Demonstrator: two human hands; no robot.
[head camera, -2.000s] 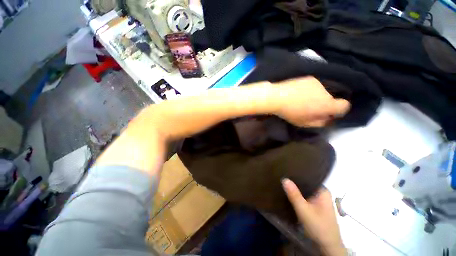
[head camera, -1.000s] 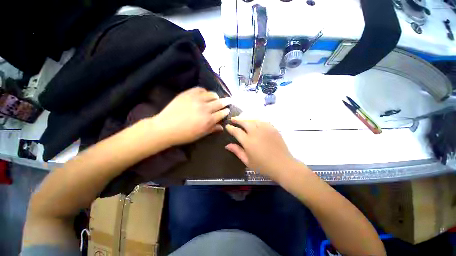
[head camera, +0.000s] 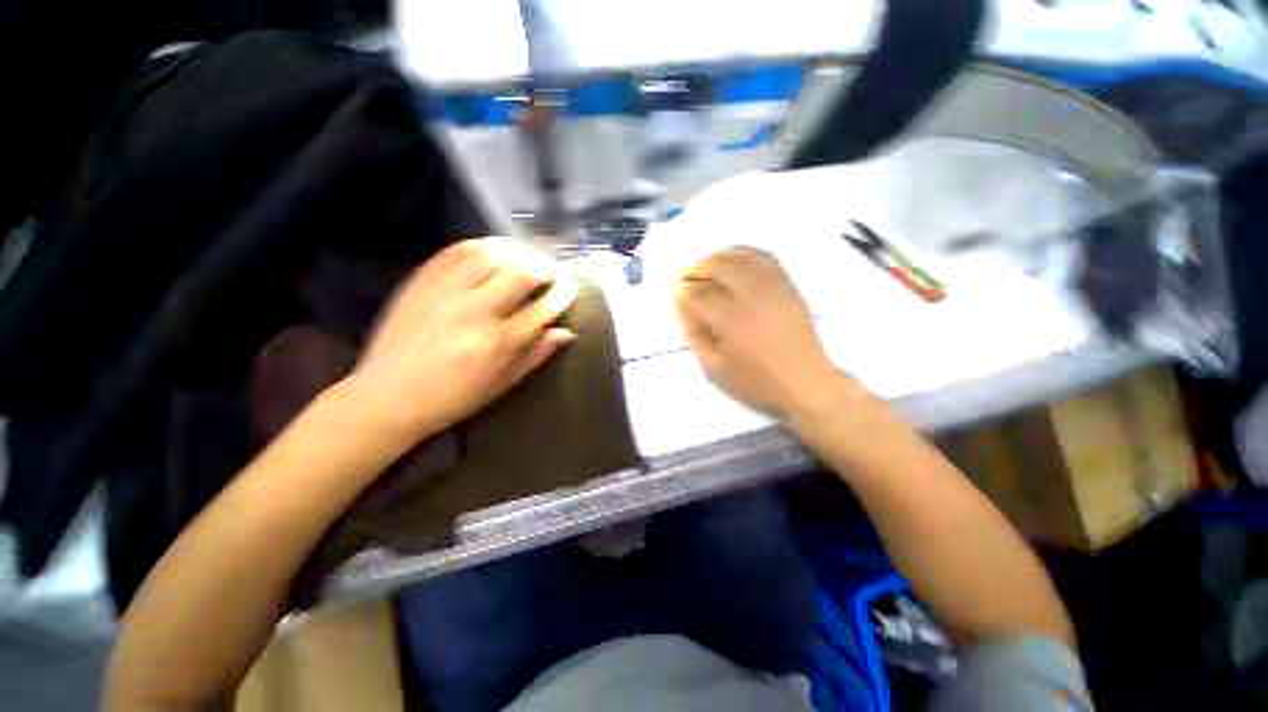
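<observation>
The brown panel (head camera: 556, 417) lies at the table's front edge, its upper end near the needle area. The black garment body (head camera: 264, 181) is bunched to its left. My left hand (head camera: 466, 327) rests on the panel's upper part with fingers curled; whether it pinches the cloth cannot be told. My right hand (head camera: 744, 327) is on the white table, right of the panel and apart from it, fingers bent, blurred. The presser foot area (head camera: 612, 230) is blurred, just above and between my hands.
The sewing machine (head camera: 751, 84) stands at the back, a black cloth strip (head camera: 904, 84) over its arm. Thread snips and a slim pen (head camera: 897, 264) lie at right. A clear plastic bag (head camera: 1154, 264) is at the right end. Cardboard boxes (head camera: 1119, 452) and a blue crate (head camera: 848, 640) are below.
From one second ago, my right hand has moved off the brown panel to the right. My left hand stays on the cloth. The view has tilted and shifted. Earlier, both hands handled the cloth farther left.
</observation>
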